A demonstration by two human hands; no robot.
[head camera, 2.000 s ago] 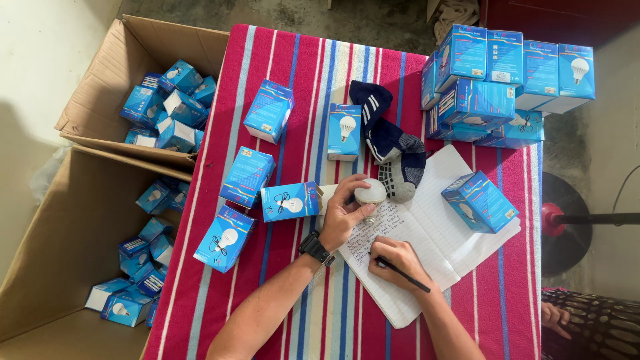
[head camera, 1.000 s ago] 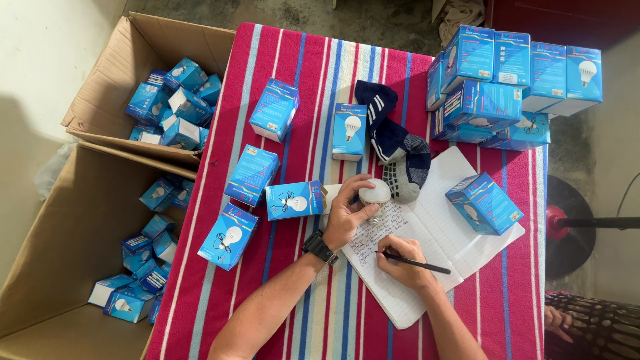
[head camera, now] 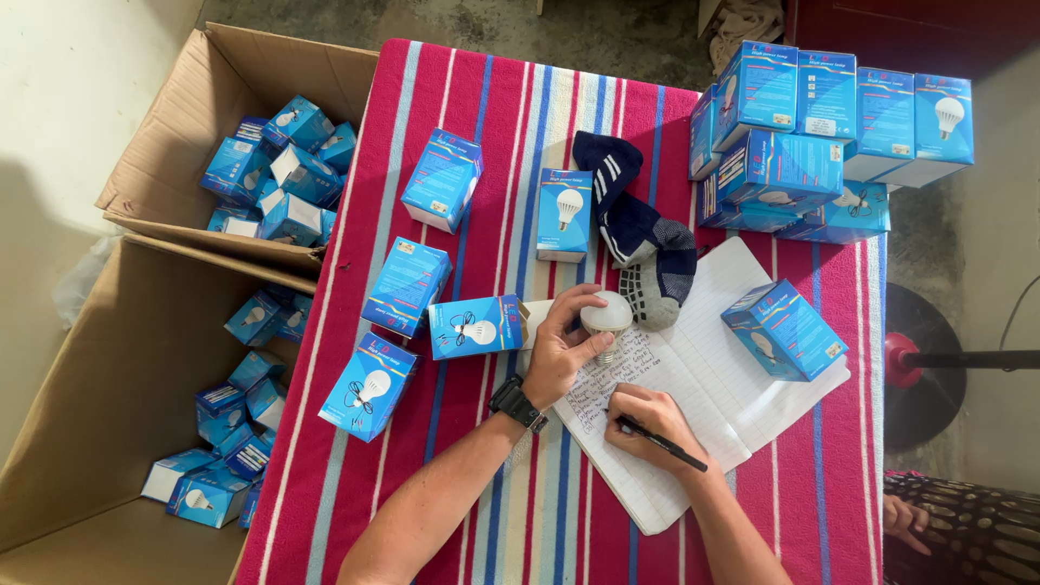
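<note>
My left hand (head camera: 562, 345), with a black watch (head camera: 518, 405) on the wrist, holds a white LED bulb (head camera: 606, 314) above the left page of an open notebook (head camera: 715, 406). In my right hand (head camera: 654, 429) is a black pen (head camera: 662, 443), its tip end at the handwritten lines. An opened blue bulb box (head camera: 478, 327) lies on its side just left of my left hand, its flap towards the notebook. Another blue box (head camera: 784, 331) rests on the right page. Dark blue and grey socks (head camera: 642, 236) lie at the notebook's top edge, near the bulb.
Several blue boxes (head camera: 443, 180) stand on the striped cloth (head camera: 504, 504) at left, one (head camera: 564, 215) by the socks. More are stacked (head camera: 784, 166) at the back right. Two cardboard cartons (head camera: 154, 154) of boxes stand left. A fan (head camera: 918, 357) and another person's hand (head camera: 904, 520) are at right.
The pen in my right hand has changed its tilt over the page since the oldest frame. My left hand keeps hold of the bulb in nearly the same place.
</note>
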